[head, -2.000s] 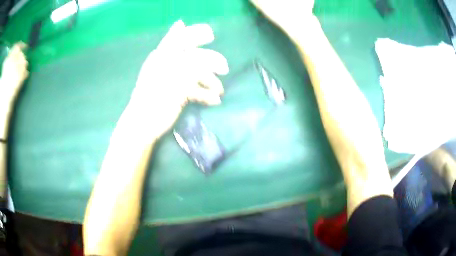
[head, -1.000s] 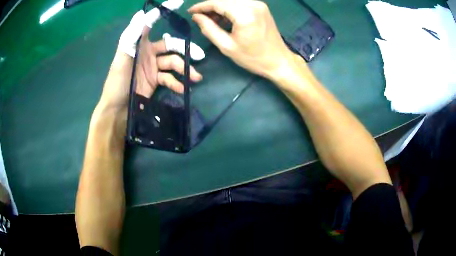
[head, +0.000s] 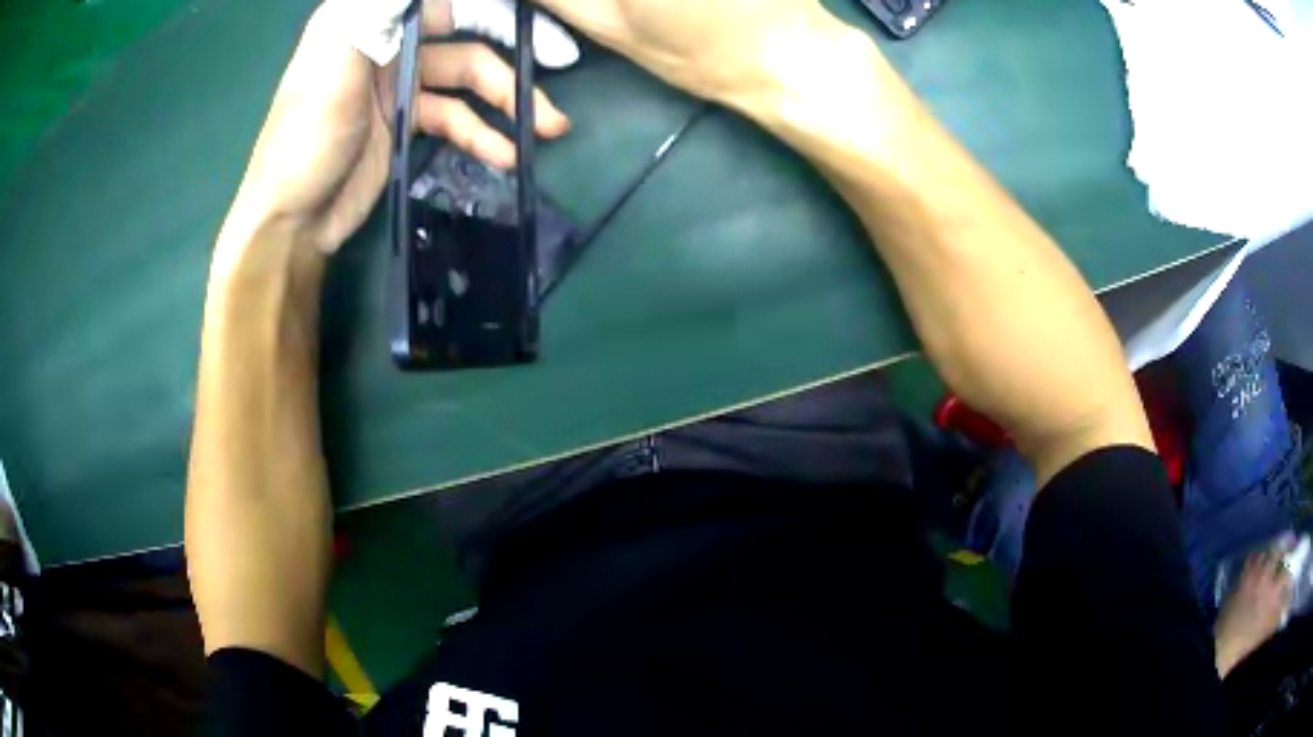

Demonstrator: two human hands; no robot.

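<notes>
A black phone middle frame (head: 468, 295) is held upright over the green mat, its solid end toward me and its top cut off by the picture's upper edge. My left hand (head: 432, 101) holds it from behind; fingers show through the window, with white coverings on some fingertips. My right hand (head: 691, 36) is at the top edge beside the frame's upper end; its fingertips are cut off, so I cannot tell if they touch it. Another frame (head: 626, 195) lies on the mat, partly behind the held one.
The green mat (head: 720, 317) has a pale curved front edge. White sheets (head: 1224, 115) lie at the right. Part of another black frame (head: 904, 12) shows at the top. Another person's hand (head: 1260, 598) and blue clothing are at the lower right, with something red beside my right arm.
The view has tilted down toward my lap, so hands and frames sit higher in the picture. My left hand still holds the frame. My right fingertips have gone out of the top.
</notes>
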